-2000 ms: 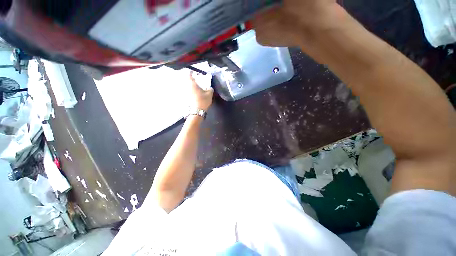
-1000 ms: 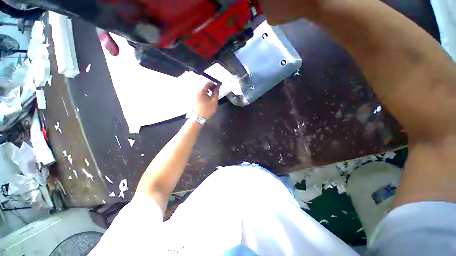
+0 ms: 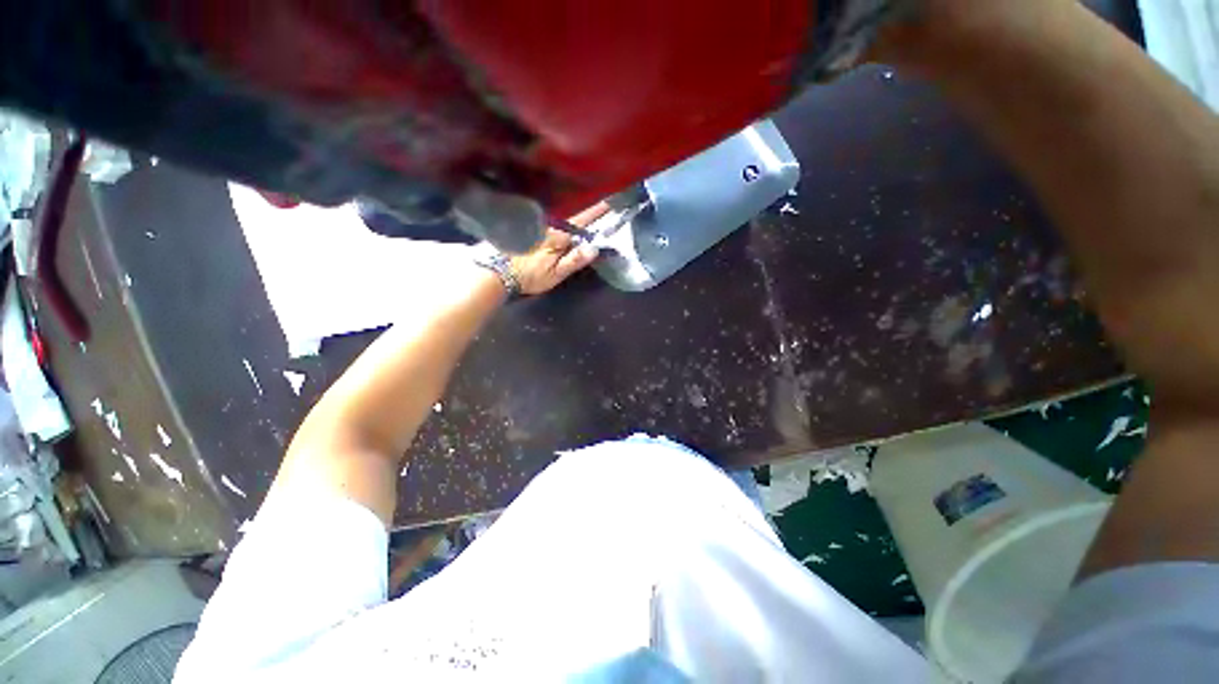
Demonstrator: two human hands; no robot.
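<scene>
The cloth cutting machine's red and black motor housing fills the top of the view, blurred and close. Its silver base plate lies on the dark table below it. The white fabric lay lies to the left, partly hidden by the housing. My left hand, with a watch at the wrist, is at the lay's right end beside the base plate's rounded end; whether it grips fabric is unclear. My right hand is at the top edge by the housing, mostly cut off and blurred; its grip is hidden.
The dark table carries small scraps. A dark red curved bar shows at the far left. A white bin stands below the table's front edge at the right. Scraps lie on the green floor. White material shows at the top right.
The motor housing now covers more of the top view. My left hand is flatter and its forearm has swung left. Less of the lay shows, and more of the bin shows.
</scene>
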